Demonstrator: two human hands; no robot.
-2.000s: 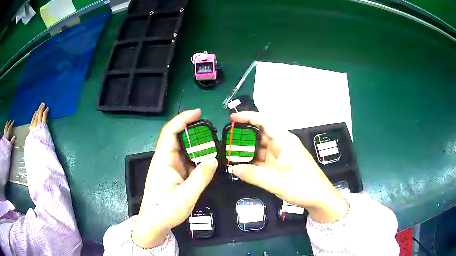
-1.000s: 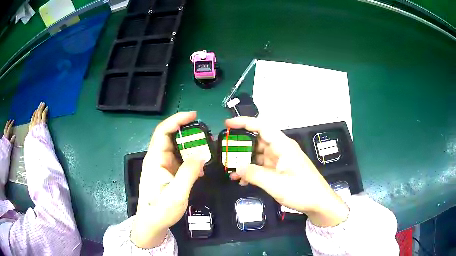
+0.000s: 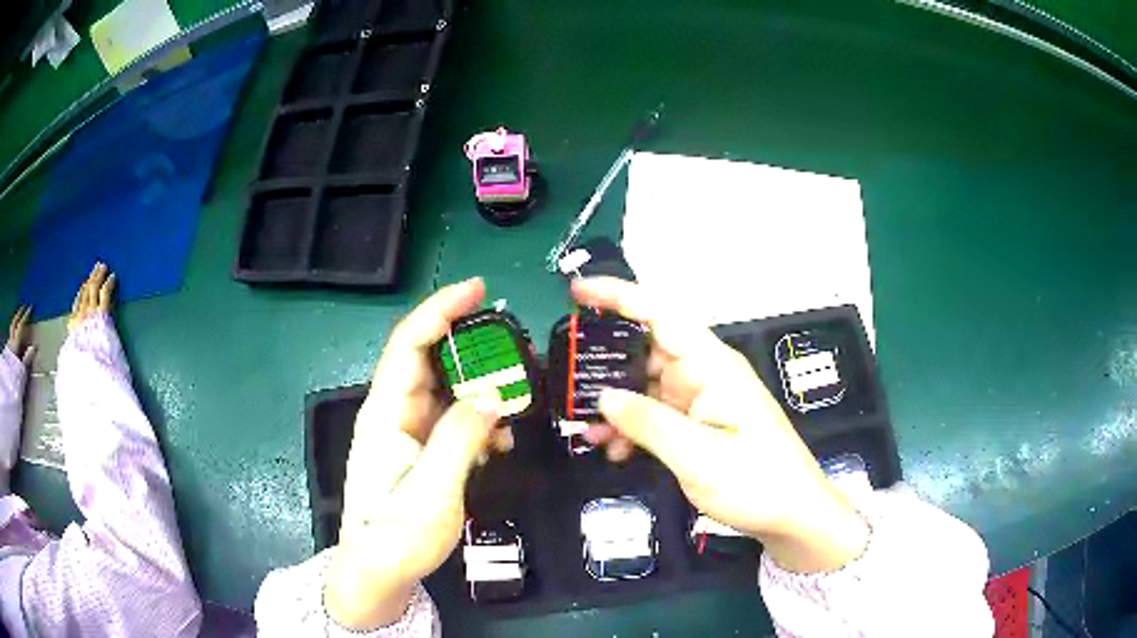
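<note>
My left hand holds a watch head by its edges, thumb at the lower part. Its screen is green with dark lines, a white band low down and a thin pale line at the left. My right hand holds another watch head beside it, not clearly touching. Its screen is dark with rows of pale text and a red line at the left. Both are held above a black foam tray, which holds several watch heads with white strips, such as one at upper right. My hands hide part of the tray.
An empty foam tray lies at upper left, a pink tally counter behind my hands. A pen, a dark watch unit and white paper lie beyond. Another person's sleeves are at left, near a blue mat.
The right watch's screen has changed from green with white bands to dark with text. The left one stays green, with its white bands now fewer and lower. Both watches are still held.
</note>
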